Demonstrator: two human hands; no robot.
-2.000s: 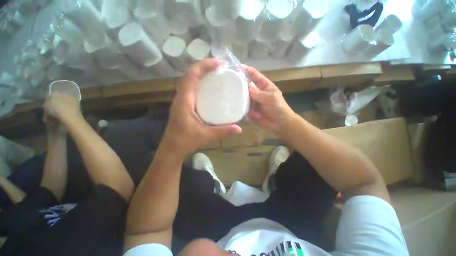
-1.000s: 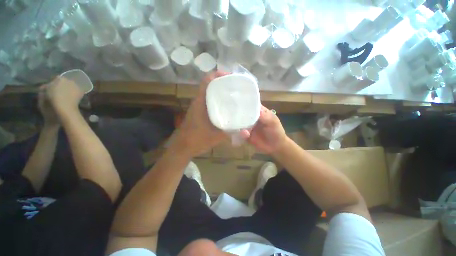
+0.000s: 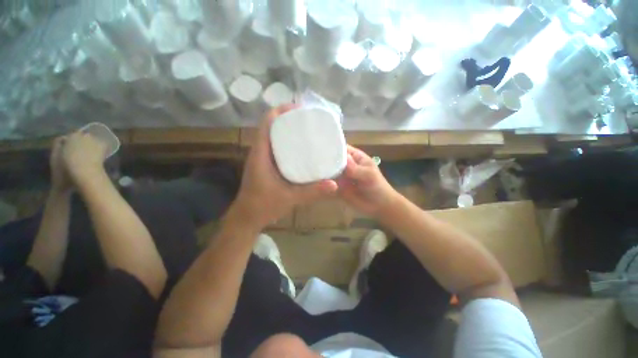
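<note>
A white cotton pad stack (image 3: 308, 145) with a rounded-square flat end faces me above my lap. A clear plastic sleeve (image 3: 321, 104) shows as crinkled film at its upper edge. My left hand (image 3: 264, 173) is wrapped around the stack's left side and bottom, with the thumb along its lower edge. My right hand (image 3: 365, 183) is at the stack's lower right side, with its fingertips at the edge and partly hidden behind it. Whether these fingers pinch the film cannot be seen.
Many white packs (image 3: 199, 78) crowd the white-covered table (image 3: 448, 122), with a dark strap (image 3: 484, 73) among them. A person's hands (image 3: 82, 156) hold another pack at left. Cardboard cartons (image 3: 483, 238) and a loose plastic bag (image 3: 472, 179) lie lower right.
The stack has shifted a little left in the view. The loose film seen under it one second ago no longer shows. My left thumb now shows along its lower edge.
</note>
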